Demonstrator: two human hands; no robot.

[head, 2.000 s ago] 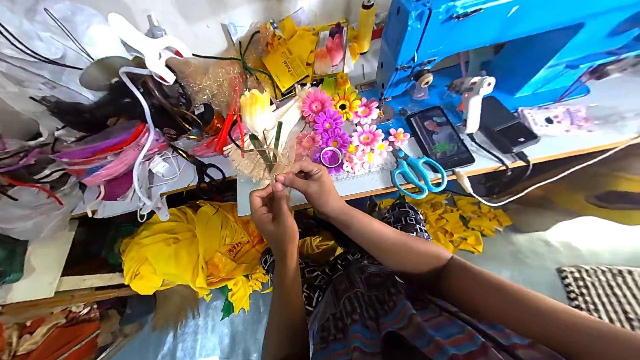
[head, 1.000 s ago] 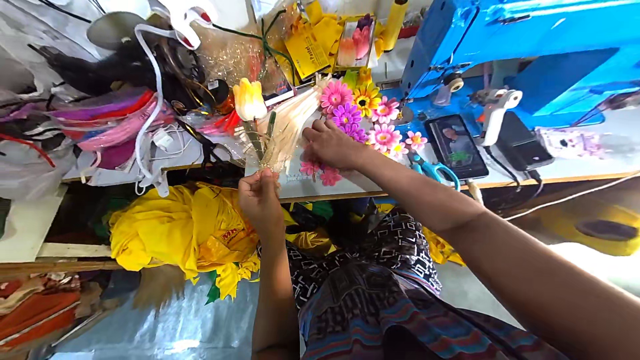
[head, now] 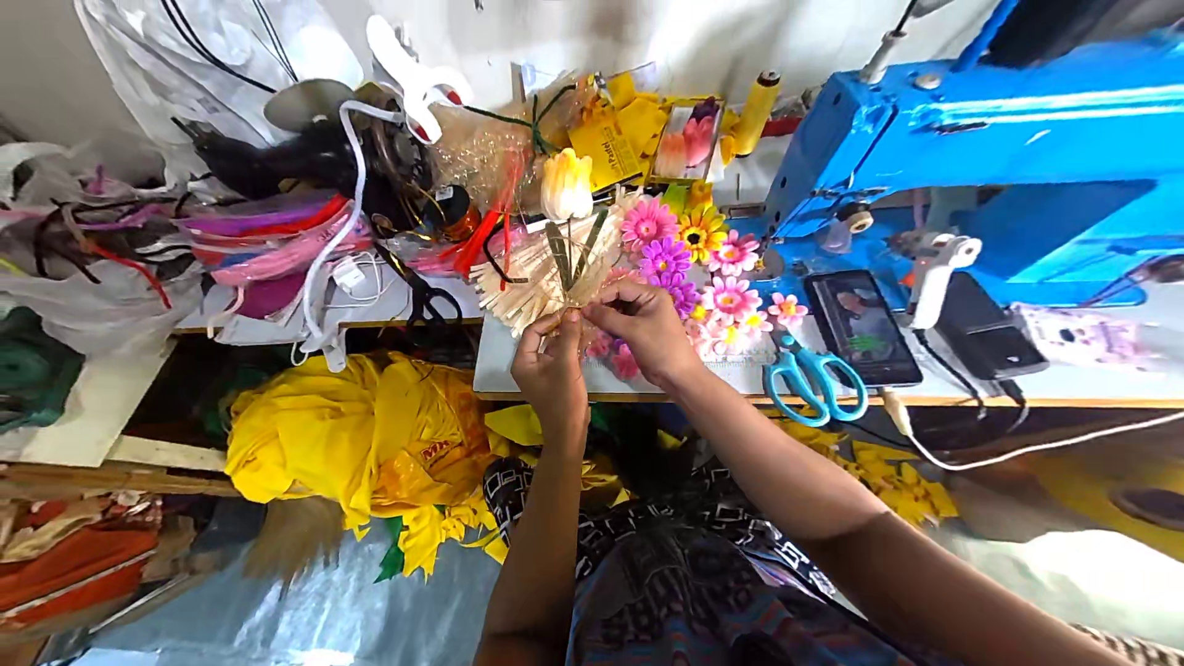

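A yellow-and-white artificial tulip (head: 567,185) with green leaves stands upright above my hands, over a fan of pale straw-like strips (head: 518,287). My left hand (head: 552,356) pinches the base of its stem between thumb and fingers. Touching the same spot from the right, my right hand (head: 645,328) has thumb and fingertips closed on the stem base or a thin strip there; which one is hidden by the fingers. Pink, purple and yellow artificial daisies (head: 680,264) lie just right of the straw. Light-blue-handled scissors (head: 814,379) rest near the table edge.
A blue sewing machine (head: 980,120) occupies the right, with a smartphone (head: 865,328) and a black device (head: 990,324) before it. Black scissors (head: 430,301), pipe cleaners (head: 268,236) and a white cable (head: 347,222) lie left. Yellow fabric (head: 361,435) bulges below the table edge.
My right hand was over the straw strips beside the flowers one second ago; it has come back left to meet my left hand at the tulip's stem base.
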